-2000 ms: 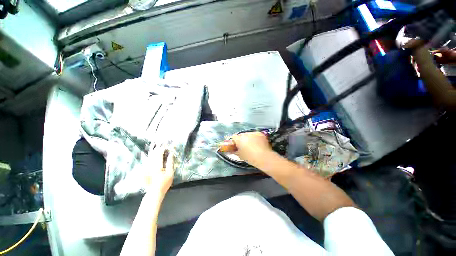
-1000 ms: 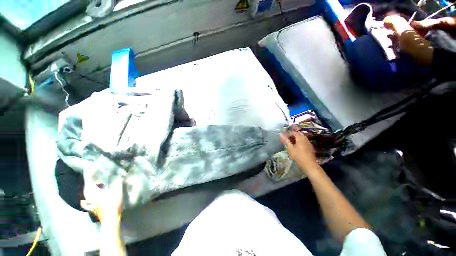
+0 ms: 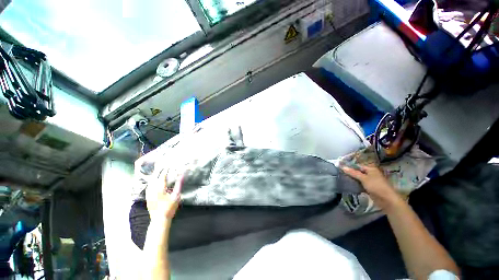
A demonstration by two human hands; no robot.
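Observation:
A grey mottled jacket (image 3: 197,169) lies over the black padded arm (image 3: 139,221) at the near table edge. Its sleeve (image 3: 273,178) lies flat and stretched towards the right, ending in a darker cuff (image 3: 349,183). My right hand (image 3: 369,180) is closed on the cuff end. My left hand (image 3: 163,197) lies on the bunched jacket body at the left, fingers partly spread over the cloth; whether it grips is unclear. The steam iron (image 3: 395,136) stands on the crumpled patterned cloth (image 3: 424,167), beyond my right hand, untouched.
The pale padded table (image 3: 295,117) extends behind the sleeve. A blue bracket (image 3: 189,112) stands at its back edge. Another padded table (image 3: 377,63) is at the upper right. Dark cloth (image 3: 465,219) lies low at the right. Black hangers (image 3: 26,82) hang at the upper left.
My right hand has let go of the iron, which now stands on the patterned cloth, and holds the cuff end. The jacket body is bunched further left and the sleeve is extended right.

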